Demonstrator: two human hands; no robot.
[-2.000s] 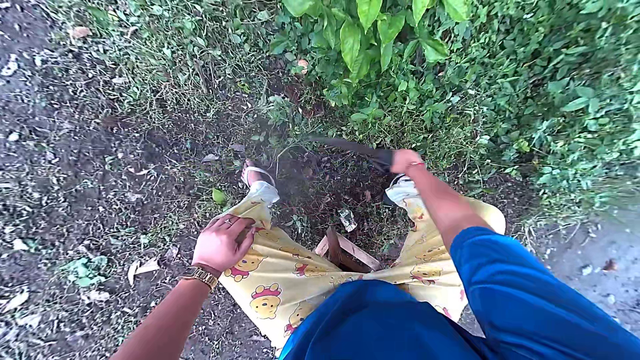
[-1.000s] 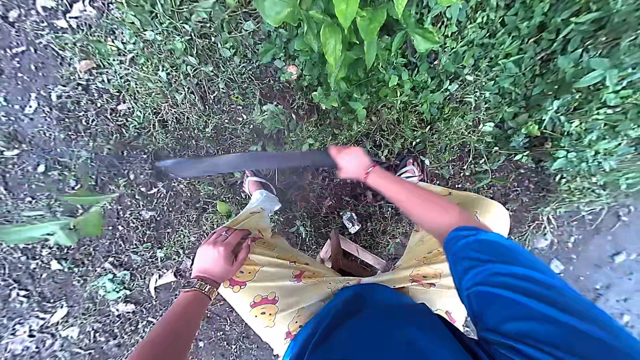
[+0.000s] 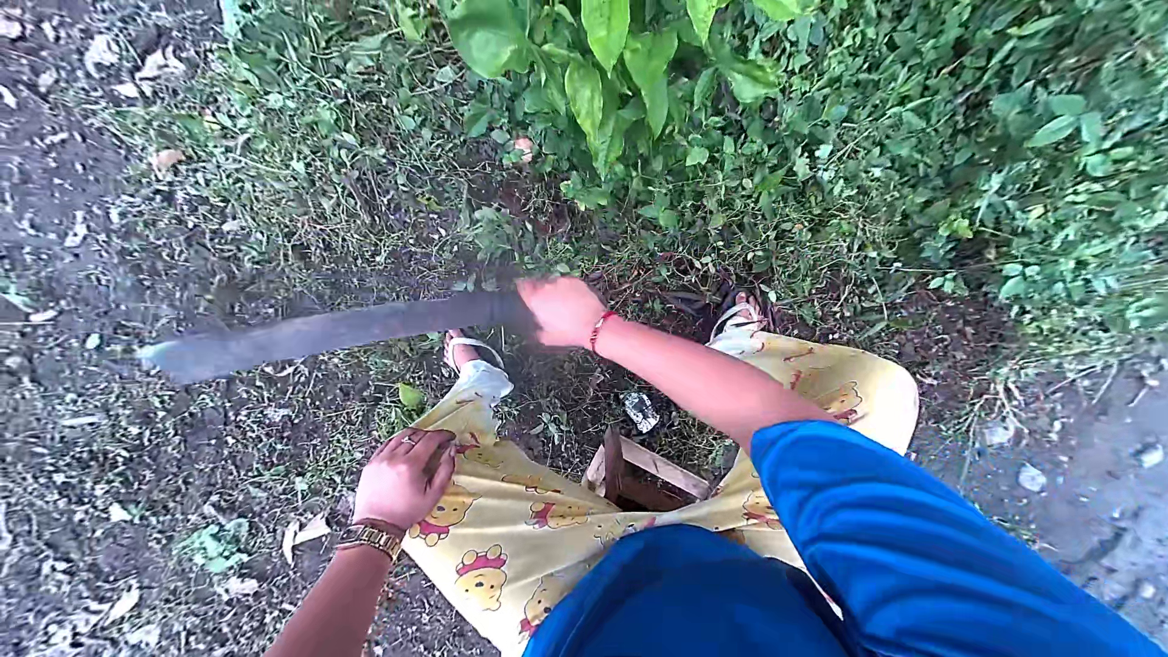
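Observation:
My right hand (image 3: 564,312), with a red band at the wrist, grips the handle of a machete (image 3: 319,339). The long blade points left, low over the grass and past my sandalled foot (image 3: 470,351), and is somewhat blurred. My left hand (image 3: 403,479), wearing a ring and a gold-coloured watch, rests on the knee of my yellow printed trousers (image 3: 484,525). It holds no tool; whether its fingers pinch the cloth is unclear. Between my legs part of a wooden frame (image 3: 664,470) shows, the rest hidden under me.
Dense low weeds (image 3: 912,164) cover the upper right, with a broad-leaved plant (image 3: 593,82) at the top. Dark soil with dry leaves (image 3: 310,534) lies on the left, and bare grey ground (image 3: 1077,493) at the right. A crumpled wrapper (image 3: 641,411) is near the frame.
The machete has swung; its tip now points down-left instead of nearly level. A cut green leaf seen at the left a second ago is out of view. My left hand stays on the knee.

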